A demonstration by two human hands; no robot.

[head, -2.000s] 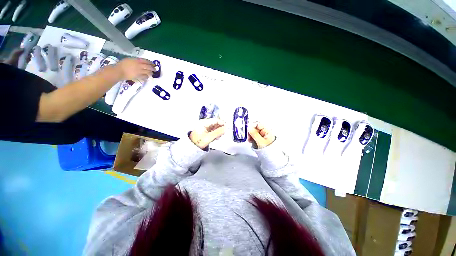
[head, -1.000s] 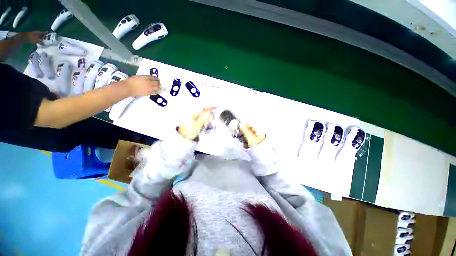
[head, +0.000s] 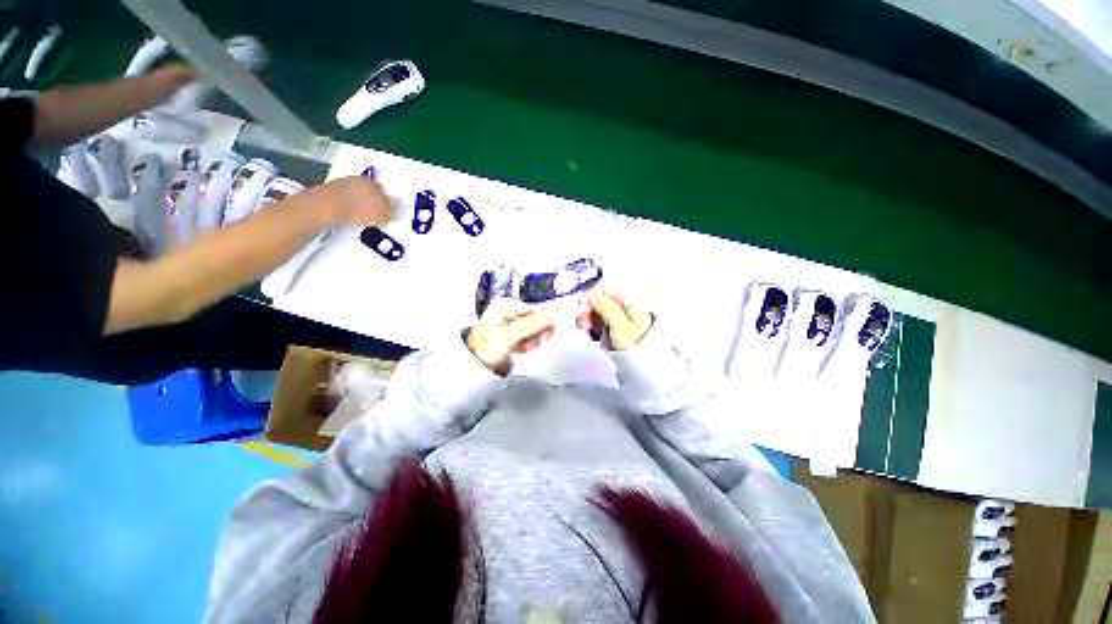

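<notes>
A dark cover panel (head: pixel 561 280) with a pale opening lies at a slant just beyond my fingertips, over the white work sheet (head: pixel 683 329). My left hand (head: pixel 506 334) is below its left end, fingers bent together. My right hand (head: pixel 623 319) is at its right end, with something small and dark by the fingers. Whitish, see-through film (head: pixel 563 356) shows between my hands; which fingers hold it is unclear. A shiny dark clump in clear wrap (head: pixel 491 288) sits just beyond my left hand.
Three white handheld units (head: pixel 817 327) lie at right. Loose dark panels (head: pixel 423 212) lie at left, where a coworker's hand (head: pixel 361 201) reaches in. Beyond is the green conveyor belt (head: pixel 634 134). A scrap carton (head: pixel 293 396) stands lower left, a packing carton (head: pixel 933 549) lower right.
The panel between my hands has turned from upright to nearly sideways and moved slightly away from me. The whitish film shows more clearly. The coworker's other hand has moved over the belt.
</notes>
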